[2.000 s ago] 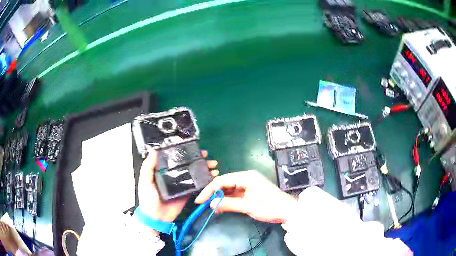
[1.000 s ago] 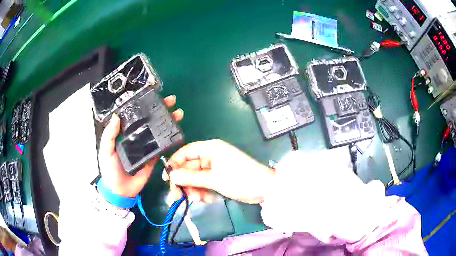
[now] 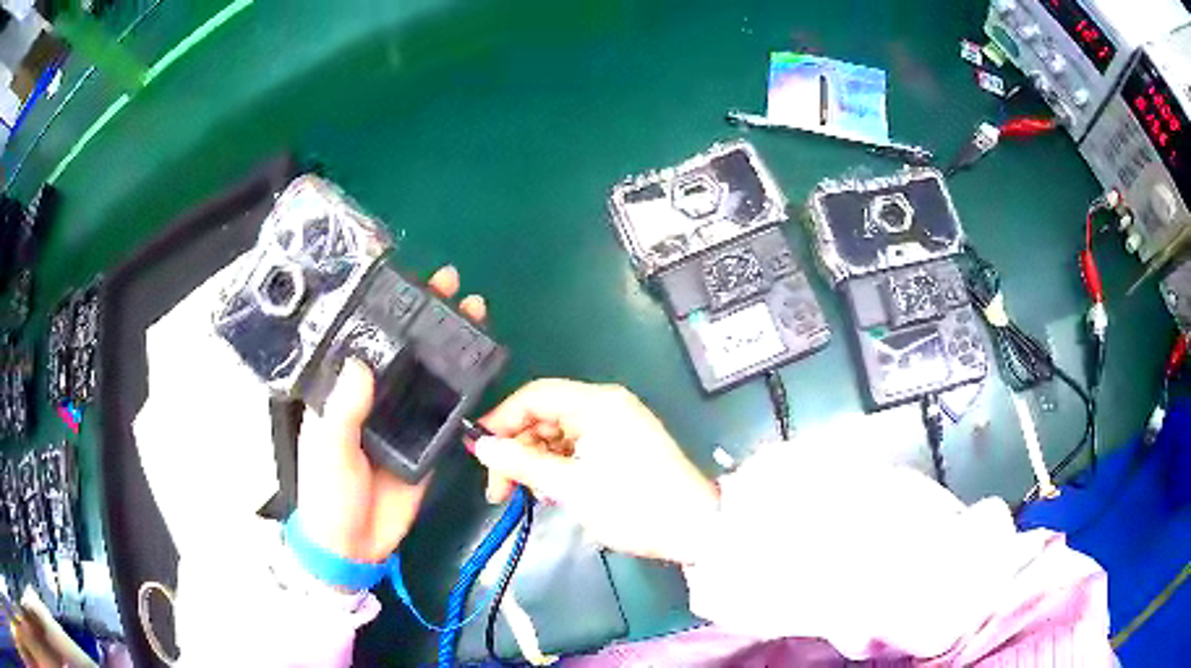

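An open trail camera [image 3: 405,365] with a mottled front shell and a dark screen lies tilted in my left hand [image 3: 353,476], over the tray's right edge. My right hand [image 3: 575,457] pinches the plug of a black power cable [image 3: 507,581] at the camera's lower right edge. Whether the plug is fully seated cannot be told. A blue wrist strap [image 3: 327,559] with a coiled blue cord [image 3: 473,574] is on my left wrist. Two more open trail cameras, one with a bright screen [image 3: 734,342] and one at its right [image 3: 921,359], lie on the mat with cables at their lower edges.
A black tray [image 3: 131,313] with white paper [image 3: 196,379] and a tape roll [image 3: 159,620] is at left. Power supplies [image 3: 1136,144] with red digits stand at right. A blue-white leaflet [image 3: 829,98], a pen [image 3: 784,127] and clip leads [image 3: 1025,127] lie beyond. More units [image 3: 46,496] sit far left.
The right hand has brought the cable plug from beside the wrist cord to the camera's lower edge. The left hand has turned and tilted the camera.
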